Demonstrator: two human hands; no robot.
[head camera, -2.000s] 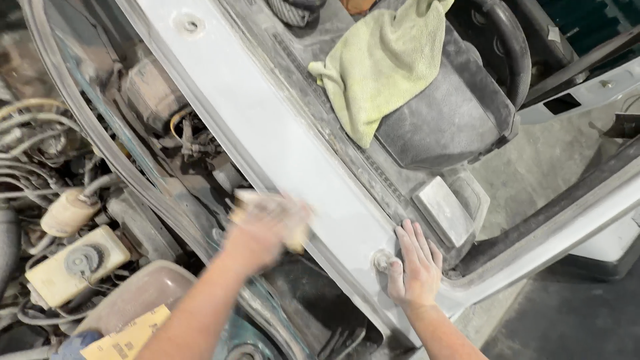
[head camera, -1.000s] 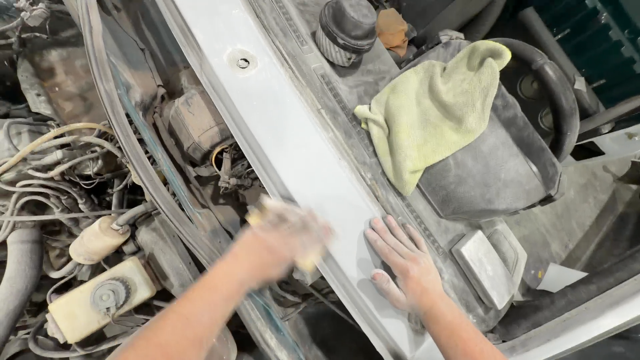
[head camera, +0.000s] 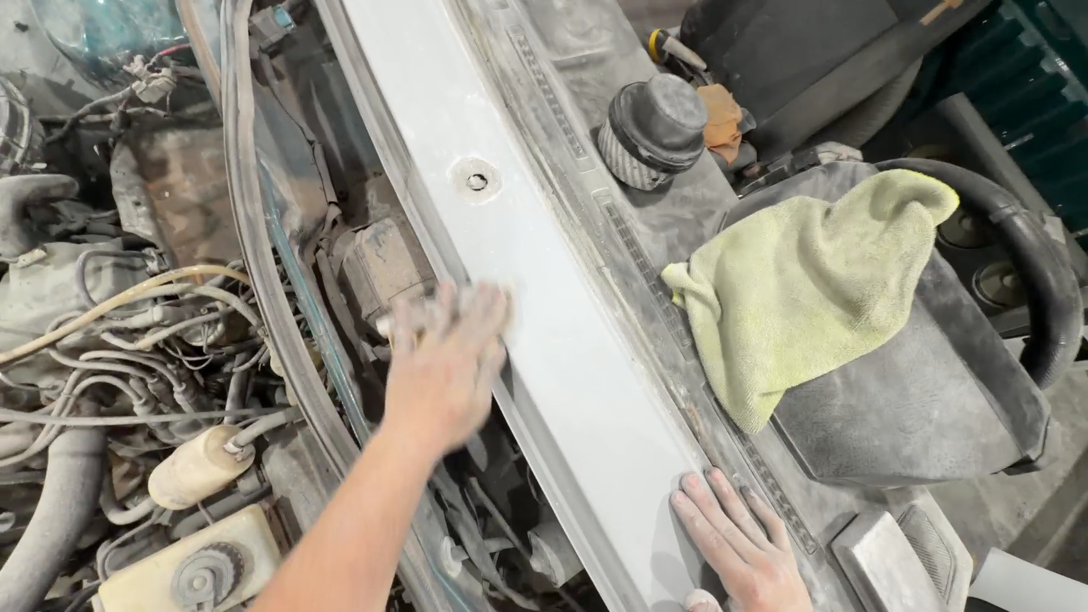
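My left hand (head camera: 446, 365), blurred, holds a pale tan pad (head camera: 510, 308) against the engine-side edge of the long light-grey painted metal cowl panel (head camera: 544, 297). The fingers cover most of the pad, and its exact kind cannot be told. My right hand (head camera: 739, 544) rests palm down on the lower part of this panel, fingers spread, with nothing visible in it. A round hole with a bare ring (head camera: 477, 180) lies in the panel above my left hand. A yellow-green microfiber cloth (head camera: 807, 297) is draped over the dashboard, right of the panel.
The engine bay, with hoses (head camera: 68, 501) and a capped plastic reservoir (head camera: 195, 565), lies at left. A dusty dashboard, steering wheel (head camera: 1033, 272), ribbed round black part (head camera: 653, 132) and crumpled orange-brown piece (head camera: 721, 123) are at right. A rubber seal (head camera: 255, 221) edges the bay.
My left hand has moved up along the panel, still with the pad. My right hand remains flat on the panel's lower part. The view has shifted.
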